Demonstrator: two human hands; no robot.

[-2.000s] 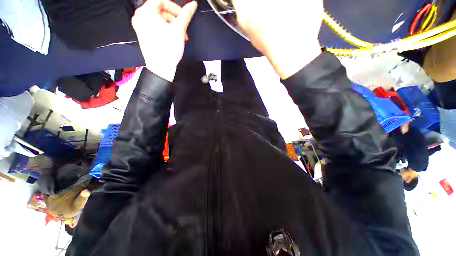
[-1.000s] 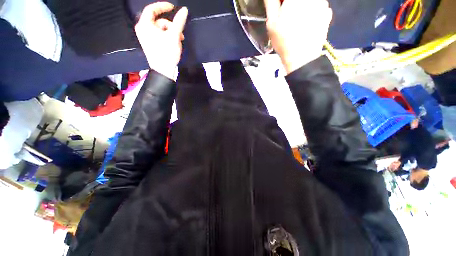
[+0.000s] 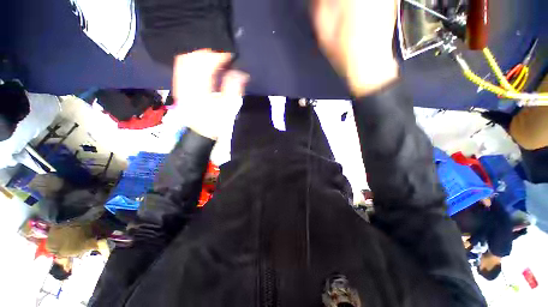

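My left hand [image 3: 207, 84] is blurred at the near edge of the black stack of cut pieces [image 3: 186, 27]; its fingers are bent and I cannot tell if it holds anything. My right hand [image 3: 357, 42] is blurred and overexposed, cut off by the top edge, over the navy table cover [image 3: 276, 54]; its fingers are unclear. The steam iron [image 3: 423, 27], silver with a reddish-brown handle [image 3: 477, 24], stands right of my right hand, apart from it. No single black piece shows between my hands.
White pieces [image 3: 111, 24] lie left of the black stack. Yellow hoses [image 3: 496, 87] run from the iron to the right, past orange-red and yellow loops [image 3: 518, 75]. Blue crates [image 3: 141, 177] stand below the table, and people are at both sides.
My right hand has let go of the iron, which now stands further right. My left hand has moved to the black stack's edge. The black piece between my hands is gone from view.
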